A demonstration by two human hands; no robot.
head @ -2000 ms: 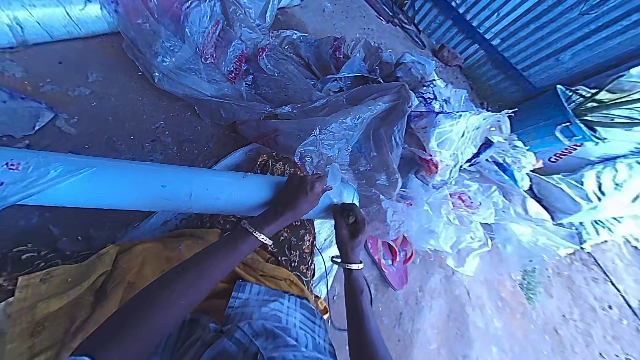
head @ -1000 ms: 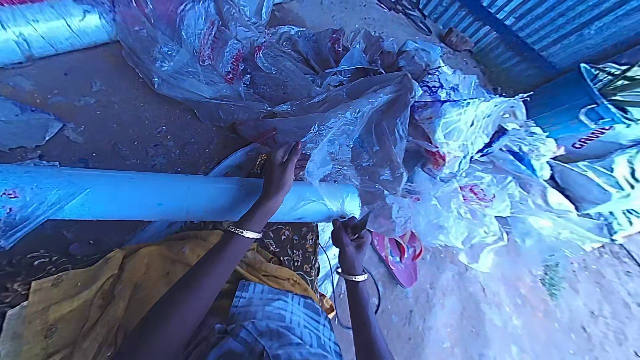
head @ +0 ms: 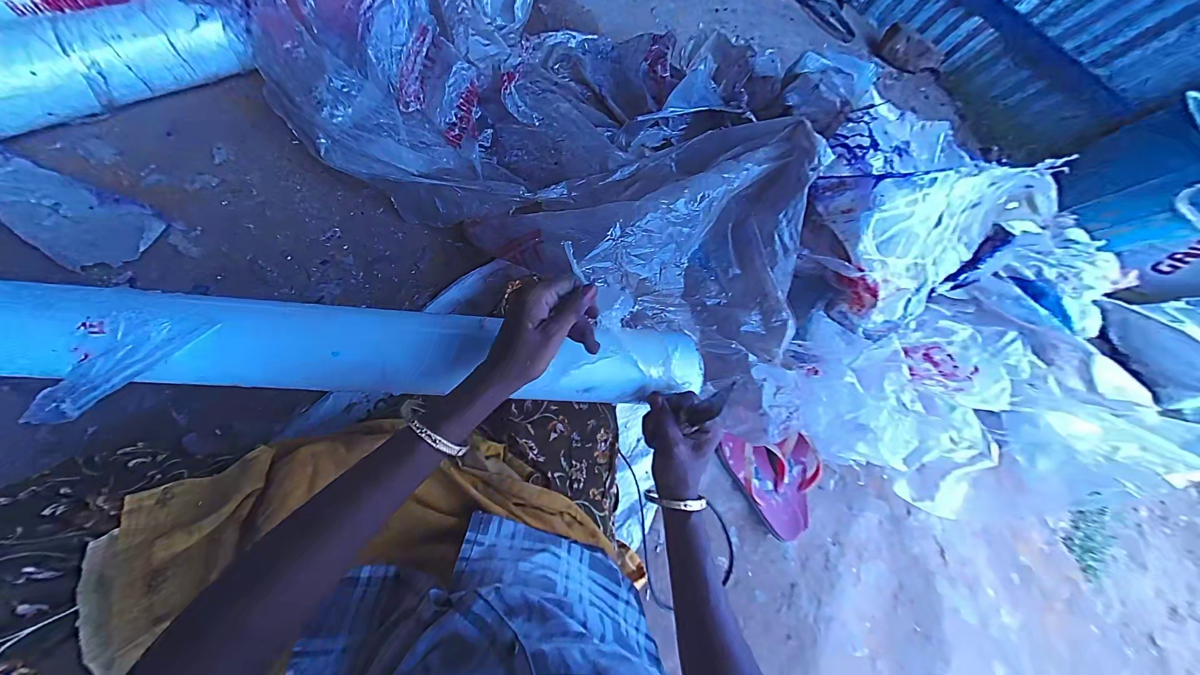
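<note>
A long pale roll (head: 375,352), with plastic film at its end, lies across my lap from the left edge. Above its right part is my left hand (head: 544,328), fingers curled, a bit of clear film between or beside the fingertips. My right hand (head: 684,427) is closed just below the roll's right end on a small dark pointed thing, perhaps a blade; its kind cannot be told. Crumpled clear plastic sheeting (head: 647,225) lies against the roll's end, beyond both hands. A loose flap of printed film (head: 131,352) hangs over the roll at the left.
Another wrapped roll (head: 122,56) lies at the upper left. A heap of plastic film (head: 966,375) spreads to the right. A pink flip-flop (head: 783,487) is on the ground near my right wrist. A blue drum (head: 1125,206) stands by the corrugated metal sheet (head: 1078,47).
My left hand has gone from the roll's end, near my right hand, to a spot farther left along the roll. My right hand stays near the end.
</note>
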